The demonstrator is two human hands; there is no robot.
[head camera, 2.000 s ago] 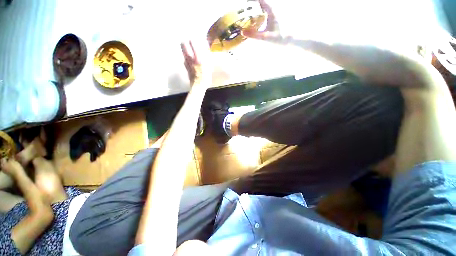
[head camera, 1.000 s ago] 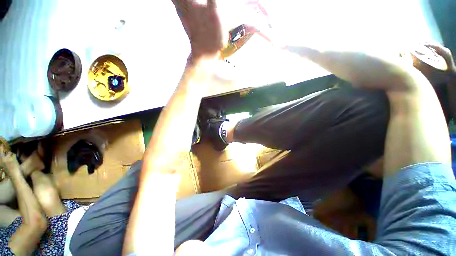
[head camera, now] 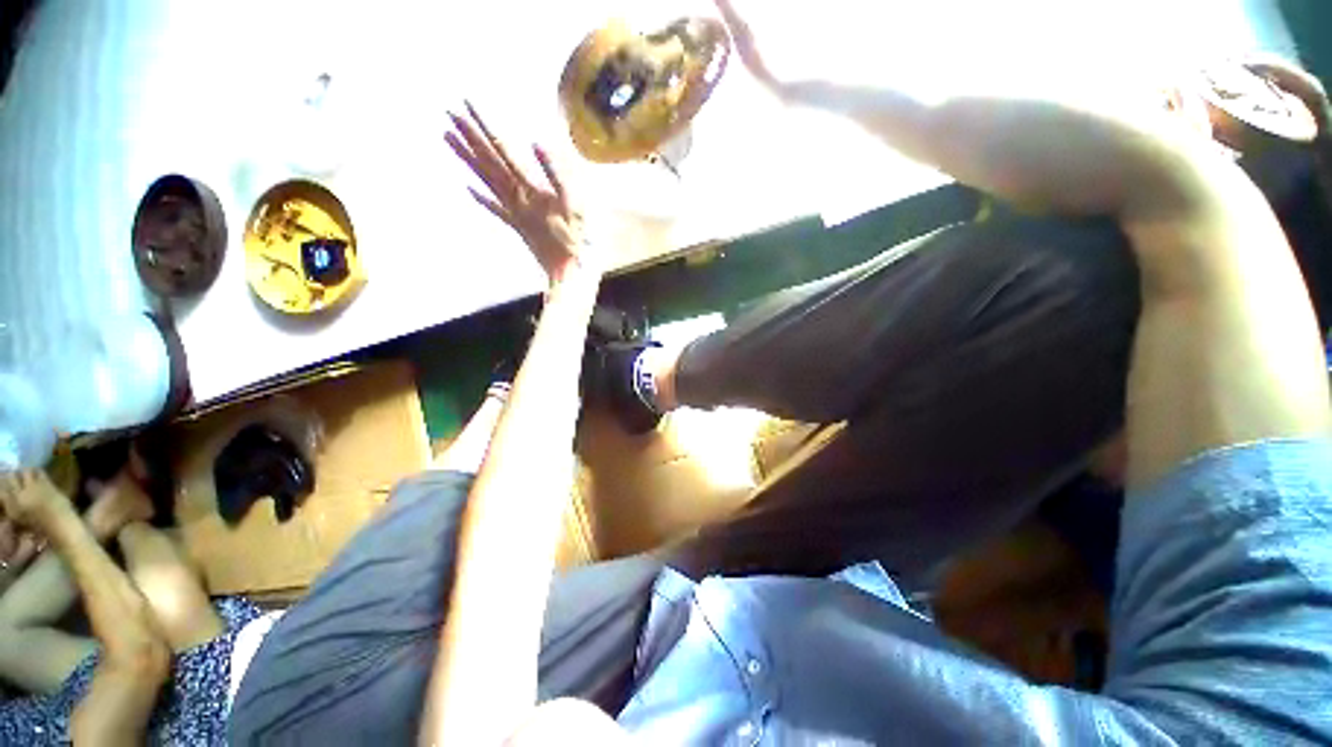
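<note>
A round amber piece (head camera: 596, 105) with dark parts and a small whitish spot lies or stands tilted on the white table, between my hands. My left hand (head camera: 519, 197) is left of it, fingers spread and empty, not touching it. My right hand (head camera: 752, 51) is at its upper right, fingers extended; glare hides part of it, and whether it touches the piece is unclear. A yellow bowl (head camera: 278, 277) with yellow bits and a black-and-blue piece stands further left. A dark bowl (head camera: 215, 234) with dark contents is beside it.
A clear container (head camera: 110, 372) is at the table's left corner. A black lump (head camera: 260, 470) lies on cardboard (head camera: 365, 453) below. A neighbour's arms (head camera: 95, 584) are at lower left. A pale round thing (head camera: 1259, 99) is at the right edge by another person's hand. The table (head camera: 424, 263) glares.
My left hand has moved down and left, away from the amber piece, fingers now spread. The amber piece now shows fully, turned more face-up. My right hand has shifted slightly.
</note>
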